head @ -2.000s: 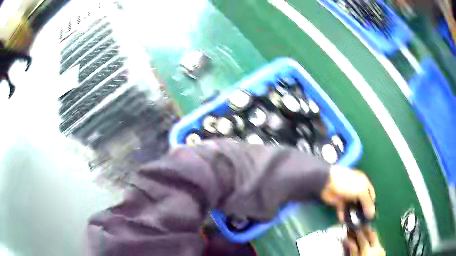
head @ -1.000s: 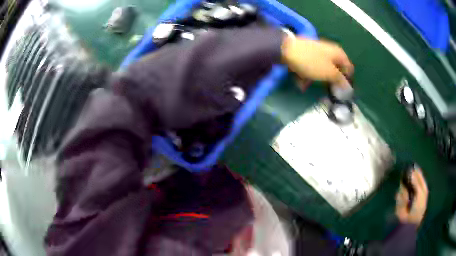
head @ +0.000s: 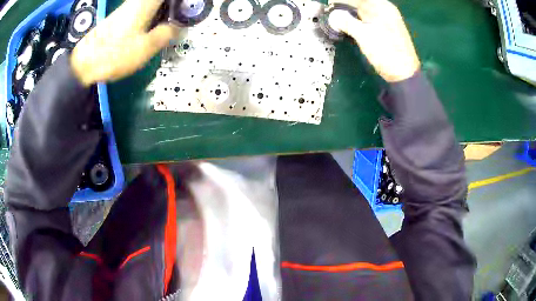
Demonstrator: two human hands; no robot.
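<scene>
Silver fixture plates (head: 244, 73) with small holes lie together on the green bench in front of me. Four black speaker units run along their far edge. Two middle units (head: 240, 10) lie on the plate, side by side. My left hand (head: 120, 44) grips the leftmost unit (head: 193, 8), its fingers partly hidden by the unit and the picture's top edge. My right hand (head: 382, 41) has its fingertips on the rightmost unit (head: 339, 21) at the plate's right corner. The near row of holes is bare.
A blue bin (head: 111, 159) with black discs stands at the left, partly under my left arm. A blue floor crate (head: 367, 176) with black parts shows below the bench edge, beside my right sleeve. A pale blue-edged case (head: 520, 44) is at the upper right.
The view has swung so the plate is ahead and the bin at the left. My left hand has left the bin side, and both hands are now at opposite ends of a row of four units.
</scene>
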